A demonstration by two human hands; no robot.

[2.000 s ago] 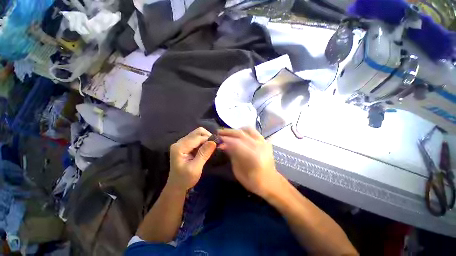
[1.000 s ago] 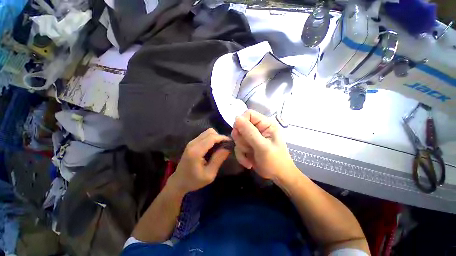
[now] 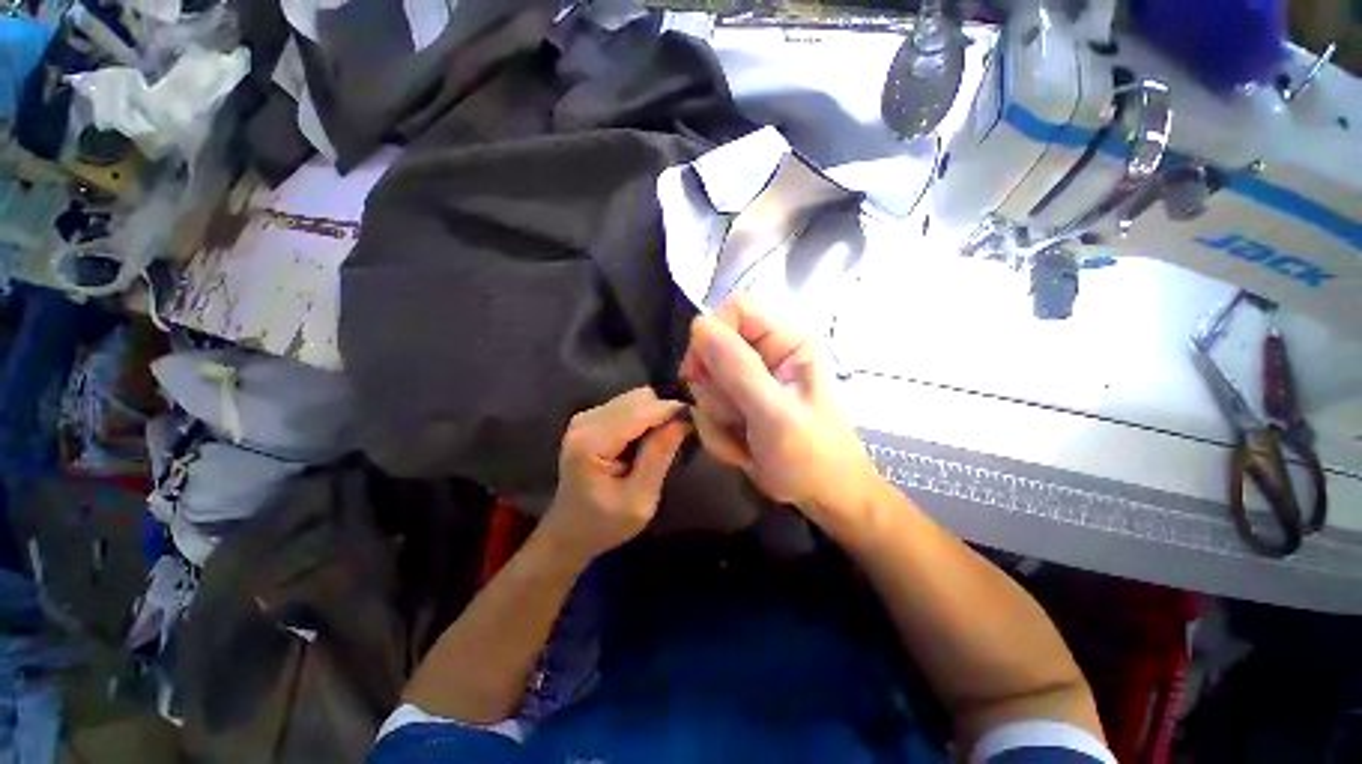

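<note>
A large dark grey garment panel [image 3: 493, 299] lies over the table's front edge, with a pale lining piece [image 3: 695, 224] showing at its right side. My left hand [image 3: 620, 463] pinches the dark cloth edge between thumb and fingers. My right hand [image 3: 762, 403] is closed on the cloth edge just right of it, at the lower end of the pale piece. Both hands are bare and nearly touch, at the table's front edge. The exact fold between the fingertips is hidden.
The white sewing machine [image 3: 1105, 164] stands at upper right, its presser foot area away from the hands. Shears [image 3: 1267, 485] and a red-handled tool [image 3: 1279, 381] lie at right. Grey and pale cloth [image 3: 254, 403] is heaped at left. A ruler edge [image 3: 1016, 485] runs along the table front.
My right hand has come from a blurred motion beside my left hand to a closed grip on the cloth edge. The pale piece is drawn narrower. The view has shifted, moving the machine left and up.
</note>
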